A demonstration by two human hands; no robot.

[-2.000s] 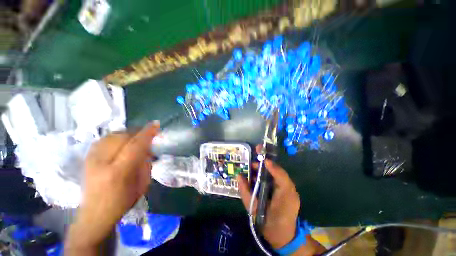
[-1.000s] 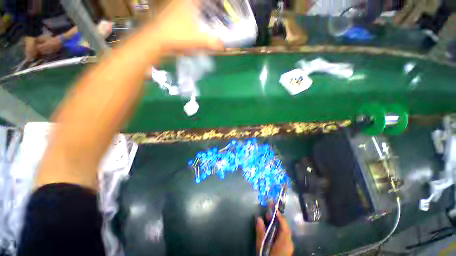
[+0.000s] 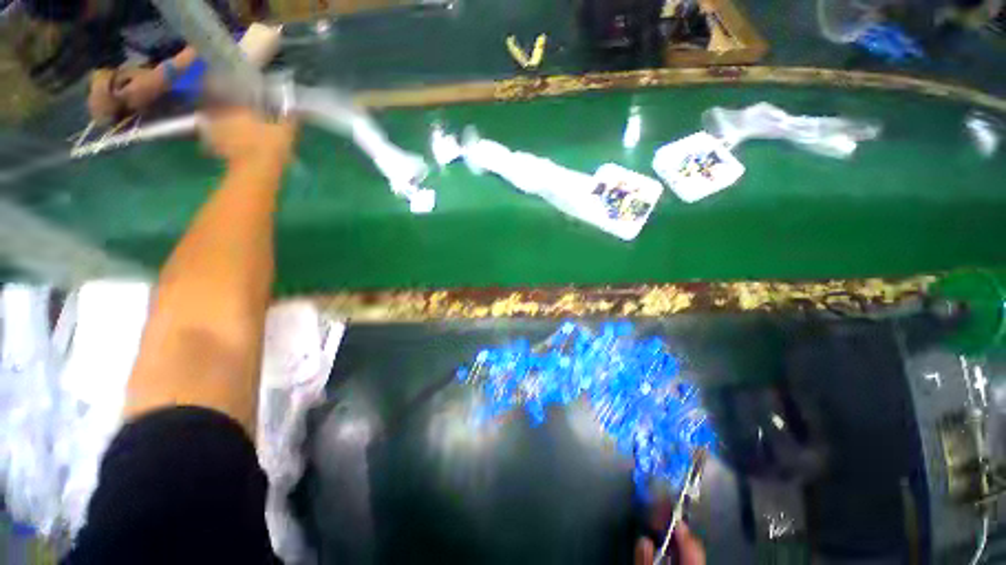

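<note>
My left hand (image 3: 249, 130) is stretched far forward to the conveyor's far left; it is blurred, beside a whitish object with a white cord (image 3: 370, 144). Whether it grips this cannot be told. My right hand (image 3: 686, 546) is cut off by the bottom edge and holds the soldering iron (image 3: 687, 494), tip up, at the lower end of the pile of blue disc components (image 3: 618, 386). Two open white socket units (image 3: 627, 202) (image 3: 698, 166) lie board-up on the green belt, with bagged cords.
The belt's chipped edge (image 3: 530, 304) crosses behind the pile. White units and plastic (image 3: 105, 364) are stacked at left. A dark feeder box (image 3: 866, 441) and green reel (image 3: 971, 304) stand at right. Across the belt are yellow-handled pliers (image 3: 526, 51) and another person's hand (image 3: 138, 88).
My left hand has moved left and down from the far side, where it held a socket unit. A second open unit now lies on the belt. The right hand still holds the iron, lower in view.
</note>
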